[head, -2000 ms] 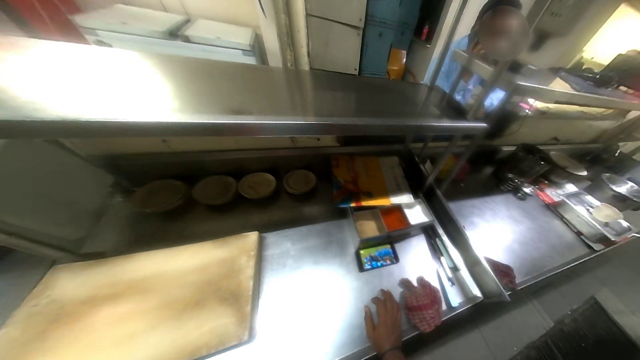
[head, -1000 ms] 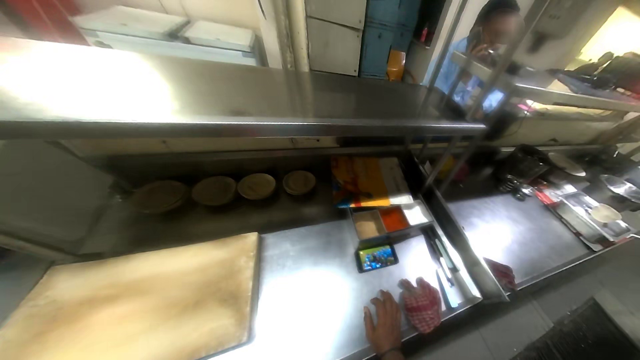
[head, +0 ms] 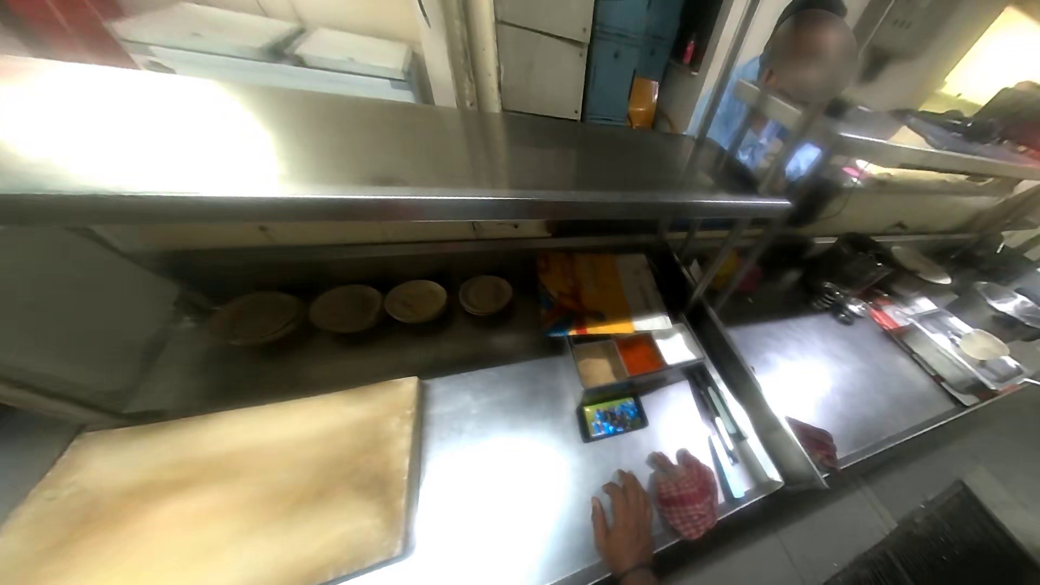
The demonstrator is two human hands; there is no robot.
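Note:
My right hand [head: 624,522] rests palm down near the front edge of the steel counter [head: 496,487], fingers apart and holding nothing. Just to its right lies a bunched red-and-white checked cloth [head: 686,497]. A phone [head: 613,418] with a lit screen lies above the hand. Behind the phone stands a metal tray with compartments [head: 621,380], holding a tan powder [head: 601,366], an orange-red powder [head: 639,355] and something white [head: 676,344]. Knives or similar long utensils [head: 721,422] lie to the right. My left hand is out of view.
A large cutting board [head: 236,479] covers the counter's left. Several stacks of plates [head: 416,301] and a yellow printed packet [head: 597,288] sit under the overhead steel shelf [head: 455,154]. Upright metal posts [head: 731,256] stand right of the packet. Beyond them, a person [head: 751,114] is at the back right.

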